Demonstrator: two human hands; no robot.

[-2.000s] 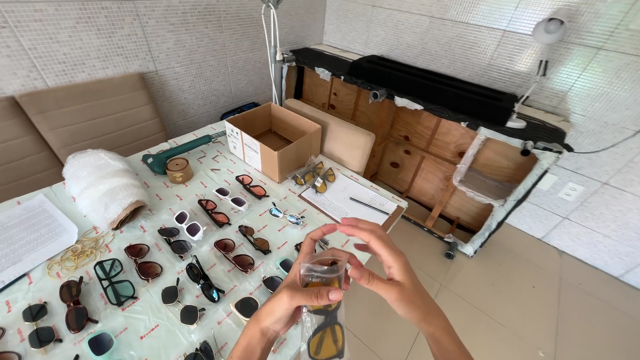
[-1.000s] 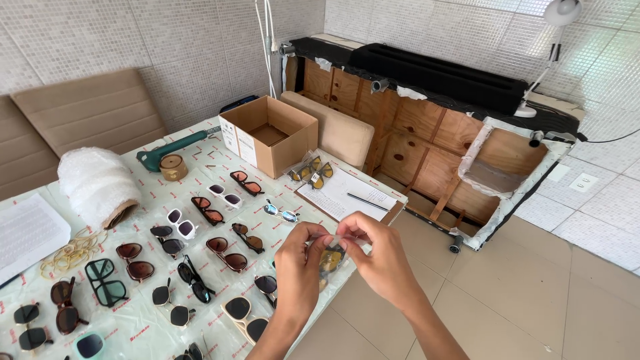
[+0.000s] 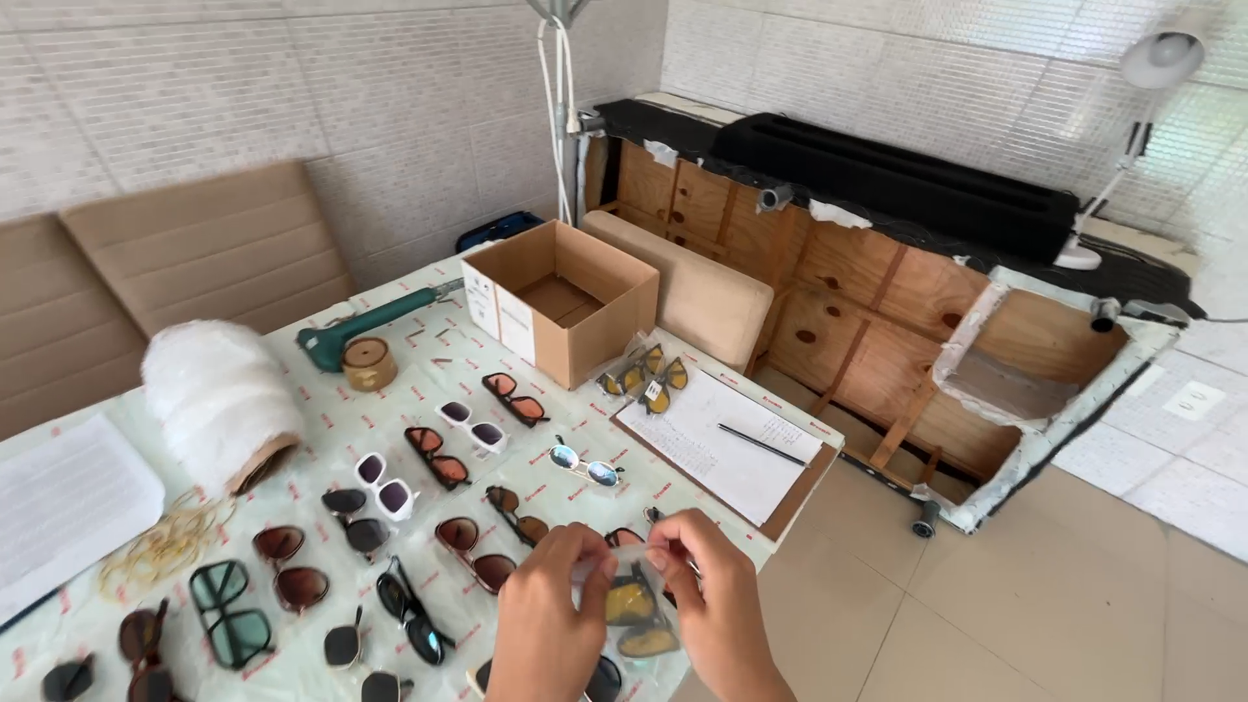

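Between my two hands hangs a clear plastic bag with yellow-lensed sunglasses inside. My left hand pinches the bag's top edge at one side, and my right hand pinches it at the other. Rows of sunglasses lie on the table to the left, among them a green pair, a white-framed pair and a pair with bluish lenses. More bagged yellow-lensed sunglasses rest at the corner of a paper on a clipboard, where a black pencil or pen lies.
An open cardboard box stands at the table's back, near a green tool and a roll of brown tape. At left are a white wrapped roll, rubber bands and papers. An upturned sofa frame leans behind.
Two seconds back the bag hung upright with one hand around it; now the fingertips of both hands pinch its top edge. The hands have come closer together over the table's edge.
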